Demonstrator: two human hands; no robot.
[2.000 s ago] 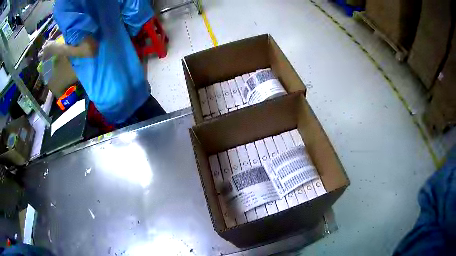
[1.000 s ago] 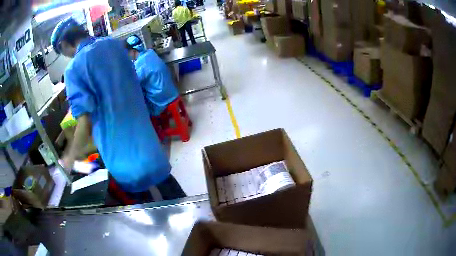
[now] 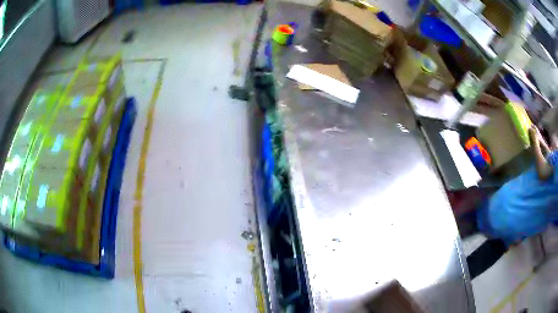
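Neither of my hands is in the picture. The shiny metal bench (image 3: pixel 367 183) runs through the middle of the view. A brown shipping carton (image 3: pixel 391 299) is cut off by the bottom edge, only a corner of it showing on the bench. A white strip (image 3: pixel 324 84) lies over a brown cardboard piece (image 3: pixel 328 71) near the far end. A roll of tape with an orange core (image 3: pixel 282 35) stands at the far left corner of the bench.
Taped cartons (image 3: pixel 67 147) stand on a blue pallet (image 3: pixel 113 202) on the floor at left, beside a yellow line. Stacked cardboard pads (image 3: pixel 358 36) and an open carton (image 3: pixel 425 67) are at the bench back. A person in blue (image 3: pixel 526 202) works at right near a tape dispenser (image 3: pixel 478 153).
The view has swung left. The pallet of taped cartons and the bench's far end have come in; the two open cartons have mostly left at the bottom, and the person in blue is now at right.
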